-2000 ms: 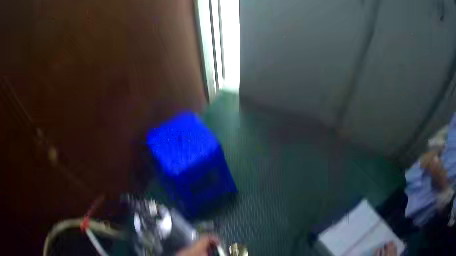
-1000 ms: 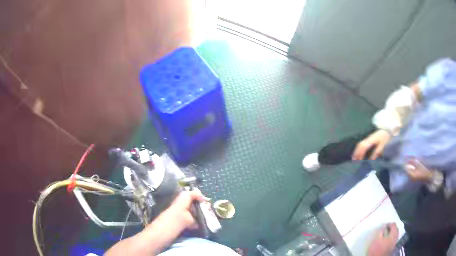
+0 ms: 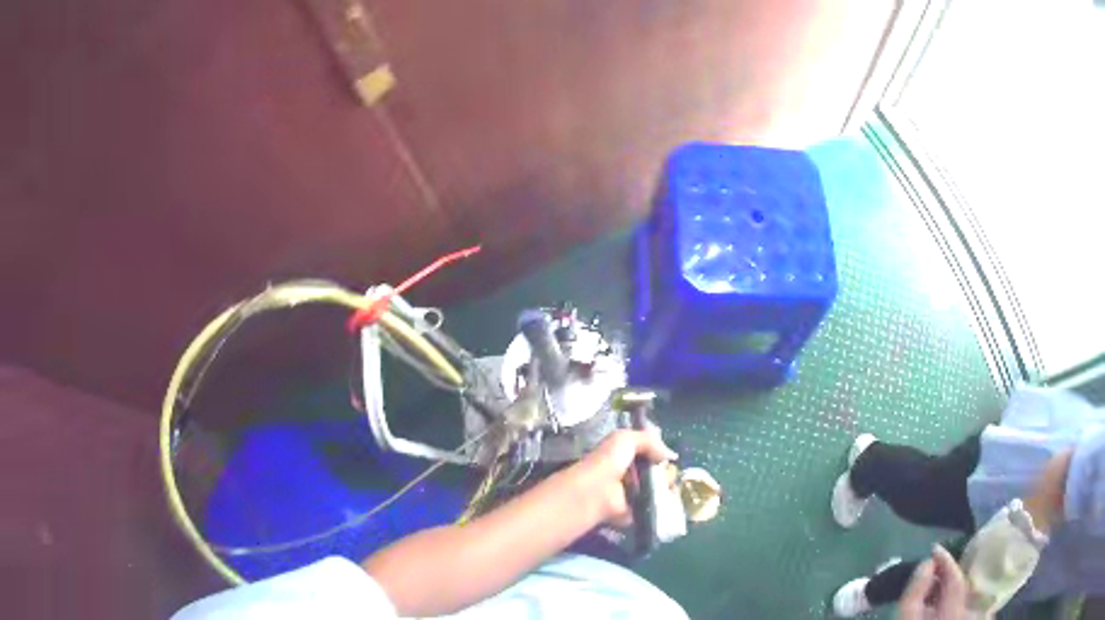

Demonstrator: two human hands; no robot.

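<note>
The squat grey-white pump unit point(image 3: 570, 382) with metal fittings is in the middle of the view. My left hand point(image 3: 633, 466) reaches in from the lower left and is closed around a dark upright bar on its near right side. A brass-coloured fitting point(image 3: 699, 494) is just right of the hand. A bent silver-white tube handle point(image 3: 378, 394) rises on the unit's left, with a red-orange strap point(image 3: 418, 288) tied where it meets the large yellow hose loop point(image 3: 172, 424). My right hand is not in view.
A blue plastic stool point(image 3: 751, 224) stands upright on the green patterned floor point(image 3: 897, 315) beyond the unit. Another blue object point(image 3: 303, 484) lies behind the hose loop. A reddish-brown wall point(image 3: 242, 145) is at left, a bright doorway at upper right. A person in light blue point(image 3: 1048, 442) stands at right.
The view has turned, so the stool, pump unit and my left hand appear further right. The blue object behind the hose shows more fully. The white-topped machine has left the picture. The left-hand grip is unchanged.
</note>
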